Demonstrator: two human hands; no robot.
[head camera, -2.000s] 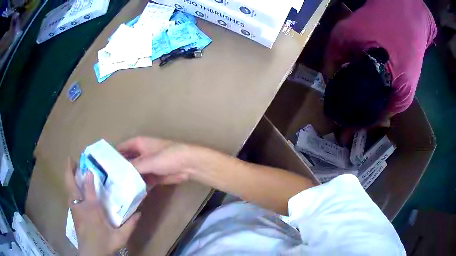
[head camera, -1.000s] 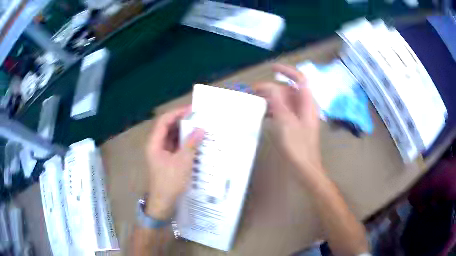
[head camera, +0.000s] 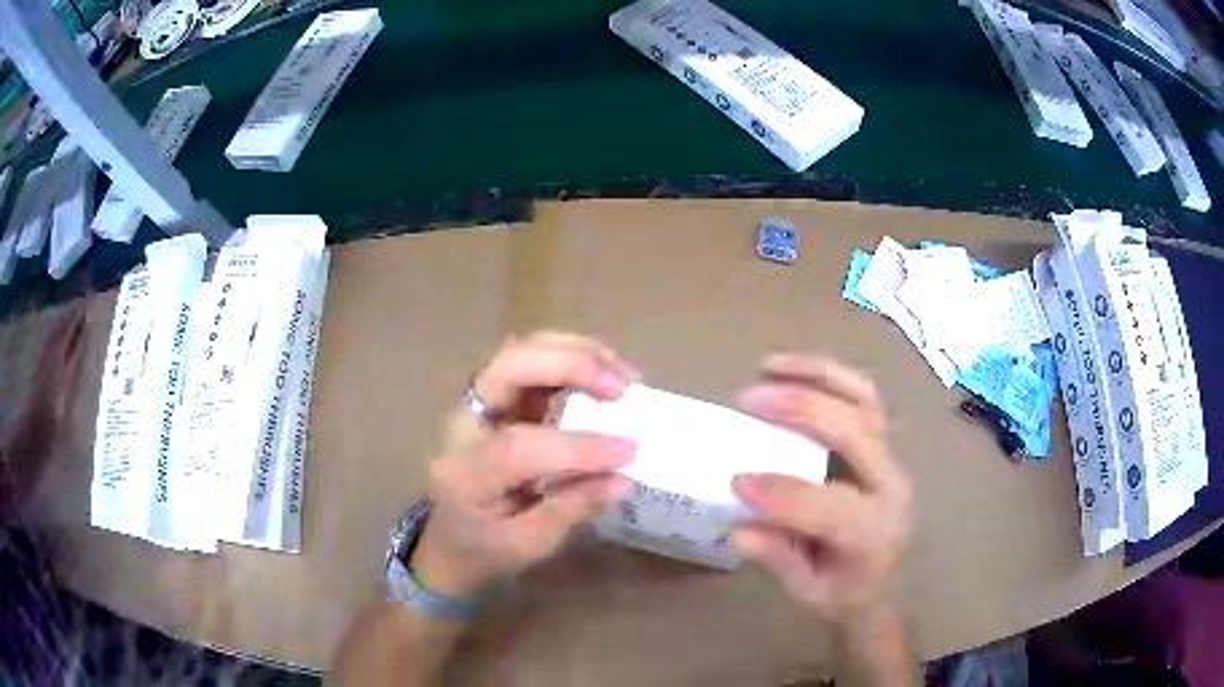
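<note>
A white retail carton (head camera: 685, 463) is held over the middle of the table, one white end facing up and towards me. My left hand (head camera: 537, 463) grips its left side, with a ring and a wrist watch showing. My right hand (head camera: 819, 490) grips its right side, slightly blurred. The end looks closed, but the fingers cover its edges. Whatever is inside the carton is hidden.
Printed cartons (head camera: 248, 389) overlap at left, and more cartons (head camera: 1121, 383) at right. Leaflets (head camera: 946, 302) lie on blue packets (head camera: 1007, 389) beside a black cable (head camera: 993, 427). A small blue-purple square (head camera: 777, 242) lies near the green belt (head camera: 537, 121), which carries white cartons (head camera: 738, 78).
The carton has tipped from long face showing to end face up. My right hand has come down from near the leaflets onto its right side. The view has turned and levelled.
</note>
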